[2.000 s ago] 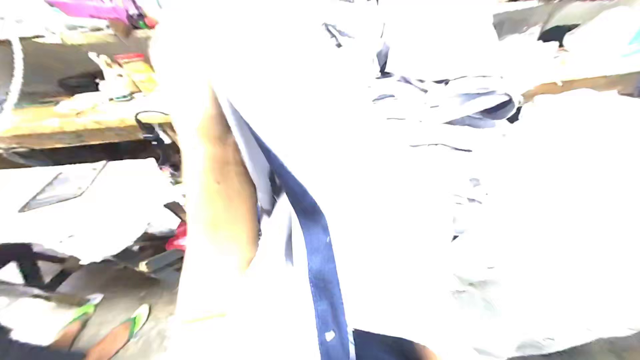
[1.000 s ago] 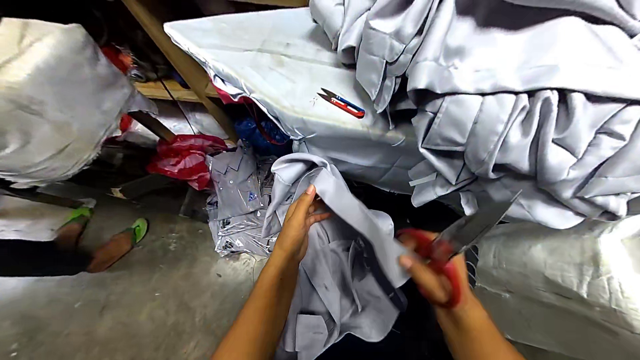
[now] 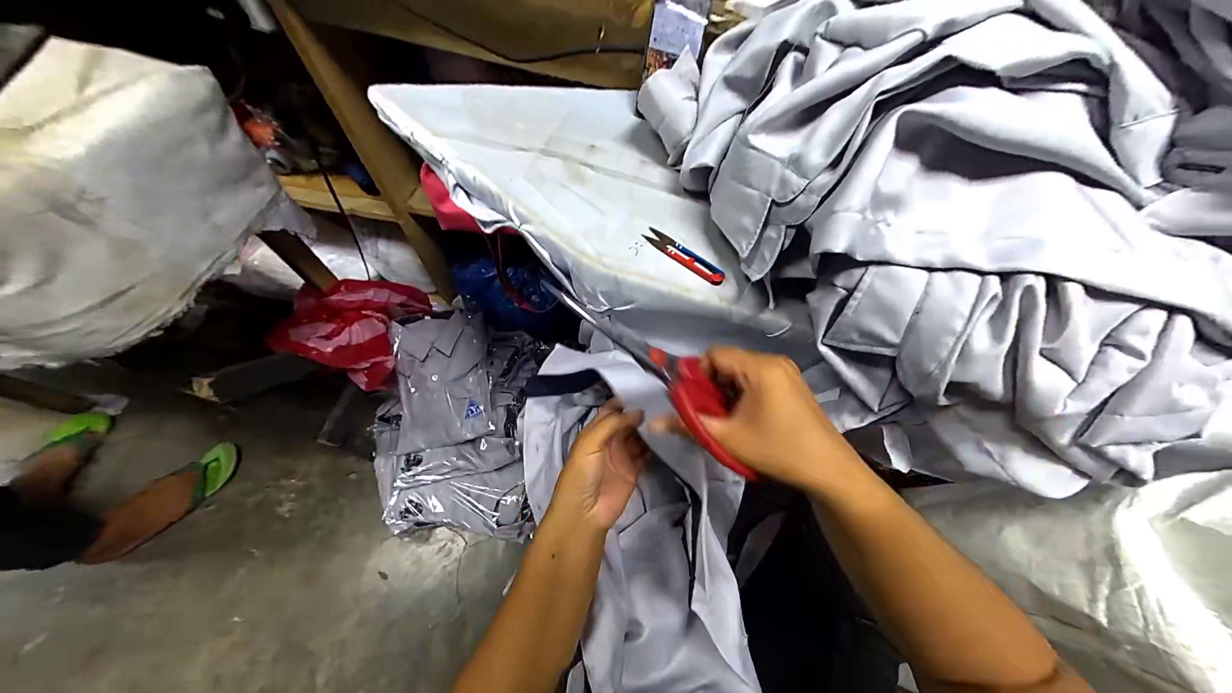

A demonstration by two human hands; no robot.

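Note:
My right hand (image 3: 770, 414) grips red-handled scissors (image 3: 707, 414), whose blades point up and left over the edge of a grey garment (image 3: 654, 577). Whether the blades are apart is not plain. My left hand (image 3: 606, 462) holds the garment just below its folded upper edge, left of the scissors; some fingers are hidden or blurred. A dark strip shows inside that upper edge. Thread snips (image 3: 683, 257) with red and blue sides lie on the white-covered table (image 3: 549, 164) beyond my hands.
Grey garments (image 3: 962, 212) are heaped at the right. Plastic-wrapped grey shirts (image 3: 443, 385) lie left of my hands, beside a red plastic bag (image 3: 351, 322) and a blue bag (image 3: 510, 294). A person's feet in green sandals (image 3: 219, 469) are at the left. A cloth-covered surface (image 3: 115, 202) stands upper left.
Since one second ago, the scissors have swung from pointing up-right to pointing up-left, across the garment's upper edge. The left hand still holds the garment. Two seconds ago the view was overexposed and differently aimed.

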